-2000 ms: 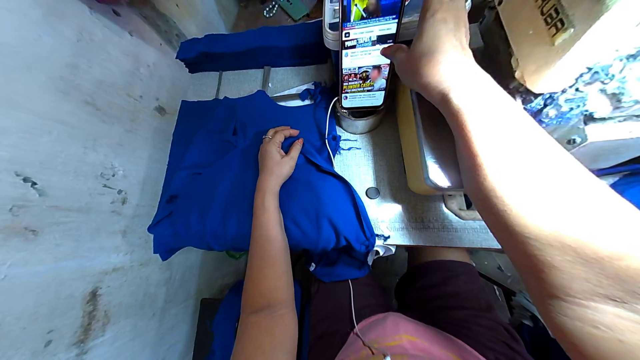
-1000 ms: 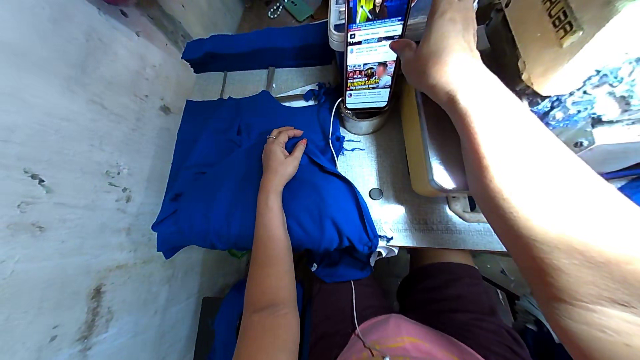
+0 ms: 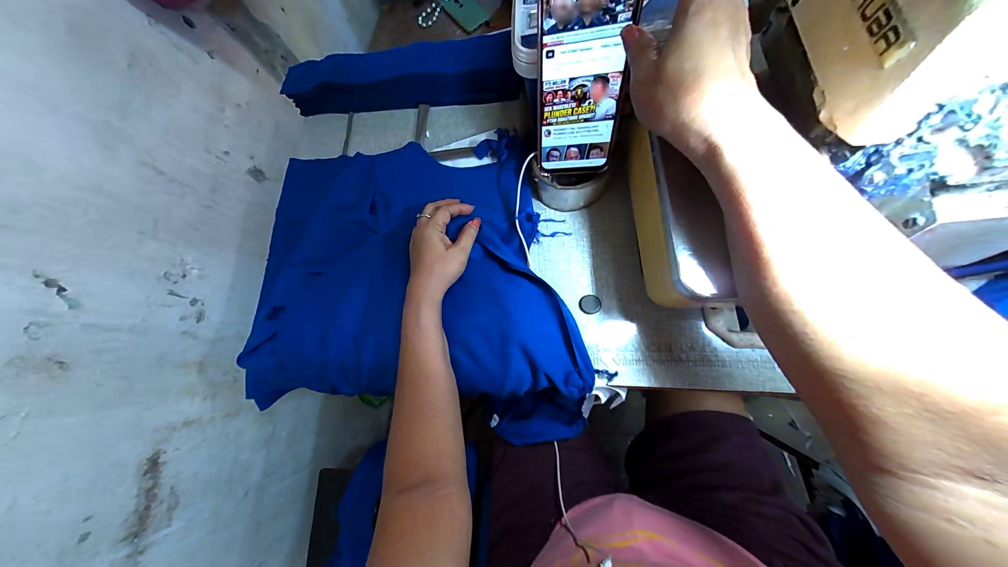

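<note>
Blue fabric lies spread over the left part of the table, with its front edge hanging toward the lap. My left hand rests on it, palm down, fingers loosely curled, a ring on one finger. A smartphone with a lit screen stands propped upright above a round metal container. At the phone's right edge is my right hand, its thumb by the screen; its other fingers are out of sight, so a grip cannot be told. A white cable runs down over the fabric.
Another blue fabric strip lies at the back. A yellowish sewing machine stands on the metal-topped table, under my right forearm. At the back right is a cardboard piece. A bare wall borders the left side.
The pictures on the phone's screen have shifted. My left hand stays on the blue fabric, and my right hand remains beside the phone.
</note>
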